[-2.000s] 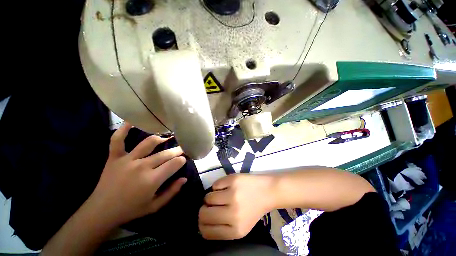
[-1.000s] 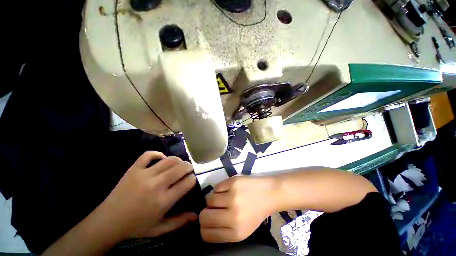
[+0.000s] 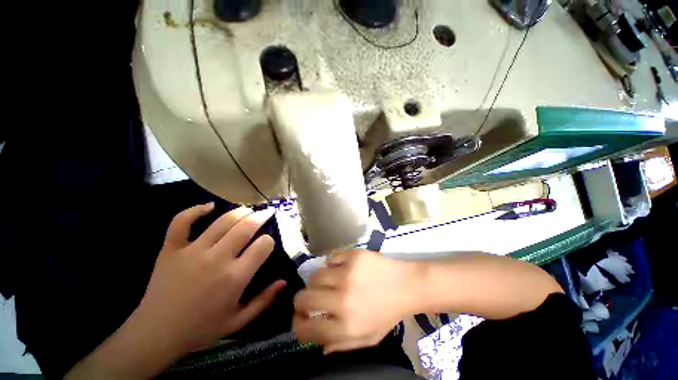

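A large black garment piece (image 3: 82, 245) covers the table at left and reaches under the needle area. My left hand (image 3: 215, 271) lies palm down on it, fingers spread, fingertips near the needle area. My right hand (image 3: 353, 300) is curled at the cloth's right edge. Its fingertips are hidden, so what it grips cannot be told. Small dark cut pieces (image 3: 375, 240) lie on the white bed beside the head. The cream sewing machine head (image 3: 245, 111) fills the top. Its pale rounded cover (image 3: 327, 178) hides most of the presser foot area.
Red-and-black thread snips (image 3: 528, 208) lie on the white table at right. The green-framed display panel (image 3: 550, 157) is above them. A blue bin (image 3: 639, 286) with white scraps stands at lower right. Thread tension discs (image 3: 407, 156) sit on the head front.
My left hand drew back towards me, then moved forward again with its fingers spread. My right hand shifted slightly and stays curled. The machine head appears further right and lower in view.
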